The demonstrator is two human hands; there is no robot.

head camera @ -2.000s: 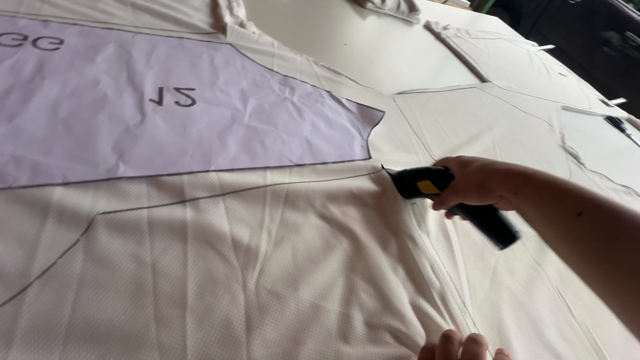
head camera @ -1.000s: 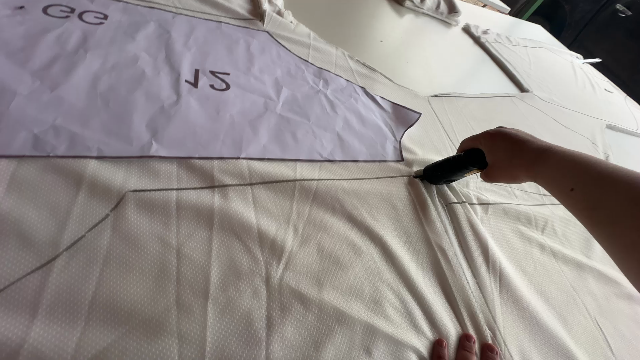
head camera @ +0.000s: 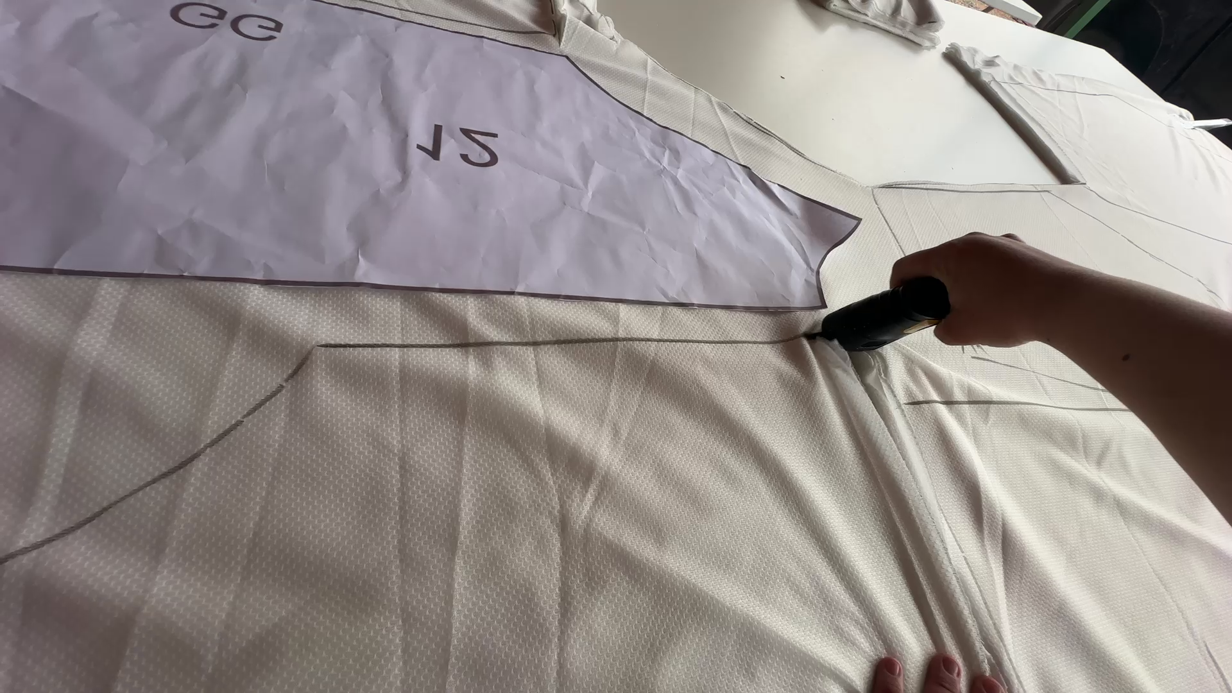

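Note:
A black handheld tool (head camera: pixel 885 314) is in my right hand (head camera: pixel 996 289), its narrow tip at the right end of a dark line drawn on white textured fabric (head camera: pixel 616 462). The fingers of that hand wrap the tool's rear end. The tip touches or nearly touches the cloth beside a raised, folded ridge (head camera: pixel 890 481). Just up and left of it lies a creased paper pattern piece (head camera: pixel 597 192), dark-edged and bearing large upside-down writing. Only the fingertips of my left hand (head camera: pixel 936 674) show at the bottom edge, slightly apart on the fabric near the ridge's lower end.
More fabric with drawn lines (head camera: pixel 1136 135) spreads to the upper right. A bunched piece of cloth (head camera: pixel 890 17) lies on the white tabletop (head camera: pixel 818 91). Dark objects stand beyond the table's far edge at the top right.
My right hand has turned the tool: its rear end pointed down and right two seconds ago and now points up and right. My left fingers look flatter than in the earliest frame. The view has shifted.

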